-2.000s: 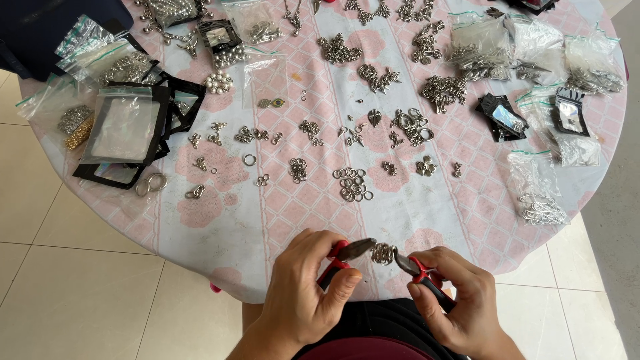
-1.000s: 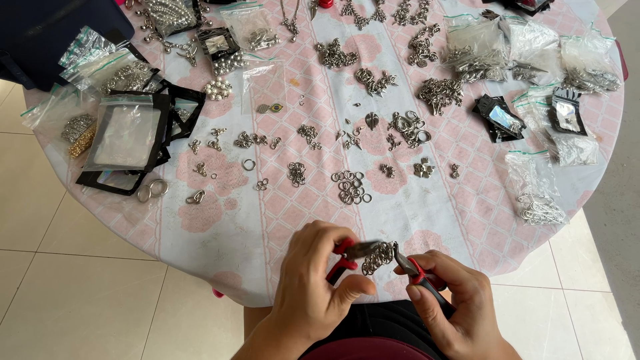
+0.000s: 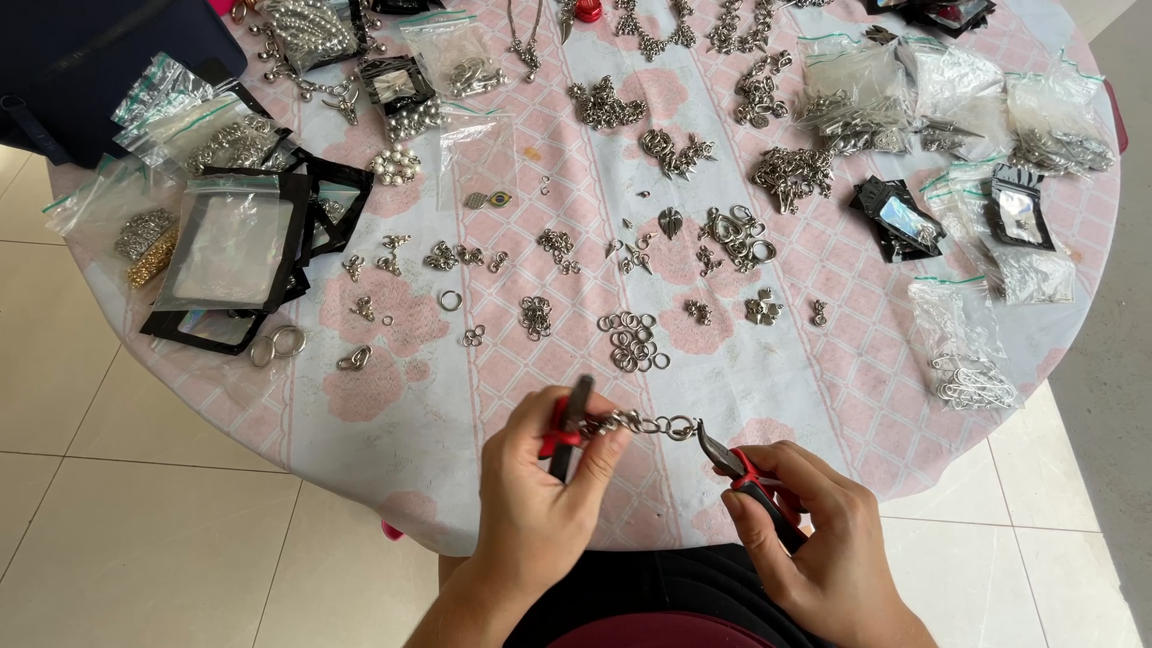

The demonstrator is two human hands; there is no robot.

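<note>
My left hand (image 3: 544,486) holds red-and-black pliers (image 3: 571,423), their jaws pointing up, and pinches one end of a metal ring chain (image 3: 643,423) between thumb and finger. The chain stretches sideways to the tips of bent-nose pliers (image 3: 724,457) with red-and-black handles, gripped by my right hand (image 3: 814,531). Its last large ring touches or sits in those tips; which one I cannot tell. Just above the chain, on the tablecloth, lies a pile of loose jump rings (image 3: 633,340). Small linked rings (image 3: 535,318) lie up and left of it.
Black-edged zip pouches (image 3: 234,243) are stacked at the left, beside large rings (image 3: 279,344) and a dark blue bag (image 3: 108,63). Clear bags of metal parts (image 3: 855,99) fill the right, one with safety pins (image 3: 972,378). Chain heaps (image 3: 792,175) and charms (image 3: 670,222) lie mid-table.
The rings were bunched between the two pliers; now they are drawn out sideways as a chain. My hands are farther apart, and the left pliers have turned from pointing right to upright.
</note>
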